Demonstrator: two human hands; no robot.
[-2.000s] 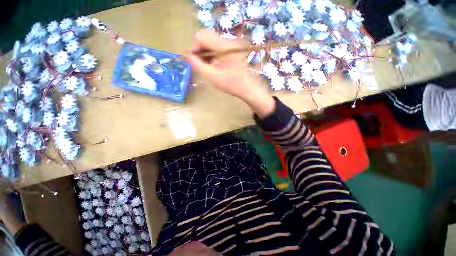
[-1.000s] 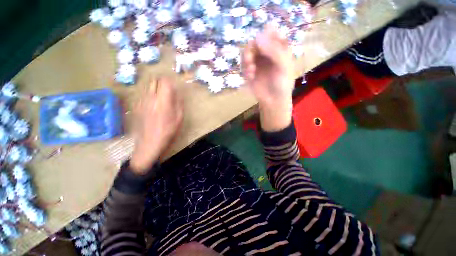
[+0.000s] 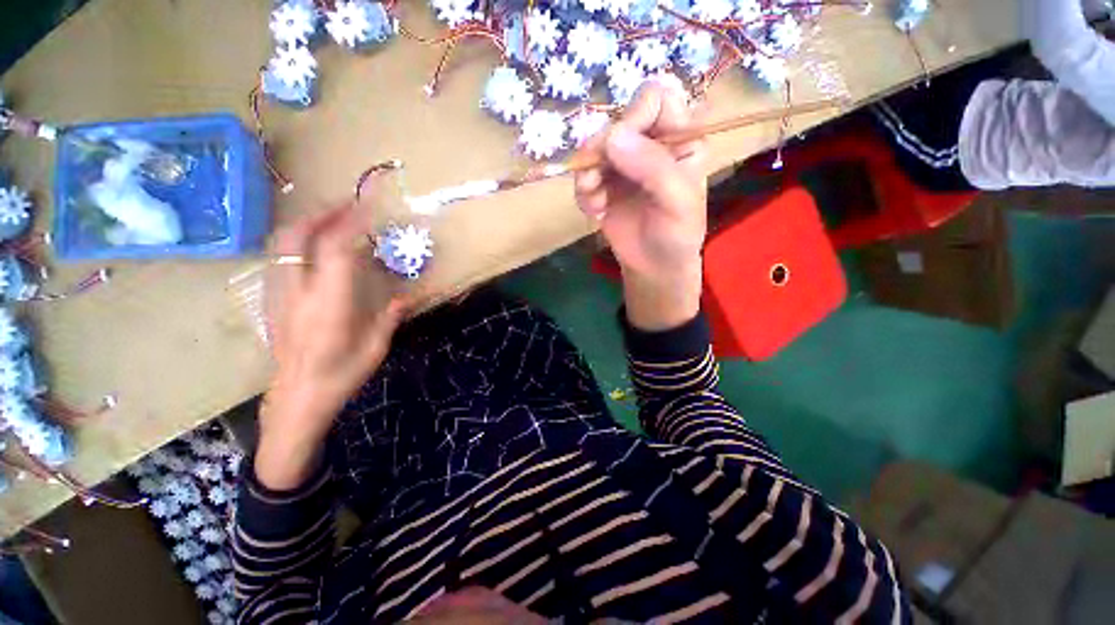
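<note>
My right hand [image 3: 648, 183] holds a long thin brush [image 3: 758, 120] by its wooden stick, its white tip pointing left over the bench. Just below the tip, a single small motor [image 3: 405, 249] with its white gear up sits near the bench's front edge, its dark red wires curling up behind it. My left hand [image 3: 324, 299] is just left of this motor, blurred, with fingers apart and nothing seen in it. The blue grease tub [image 3: 251, 189] with a white lump inside stands left of my left hand.
Loose motor piles [image 3: 563, 73] with wires lie at the back and at the left [image 3: 27, 397]. A carton of motors [image 3: 190, 513] is below the bench edge at left. A red stool [image 3: 776, 275] stands on the green floor at right. Another person's pale sleeve [image 3: 1027, 134] is at upper right.
My left hand has moved slightly left and up, its fingers now spread. A single motor now shows beside it. The brush in my right hand now points left, away from the tub where it was earlier.
</note>
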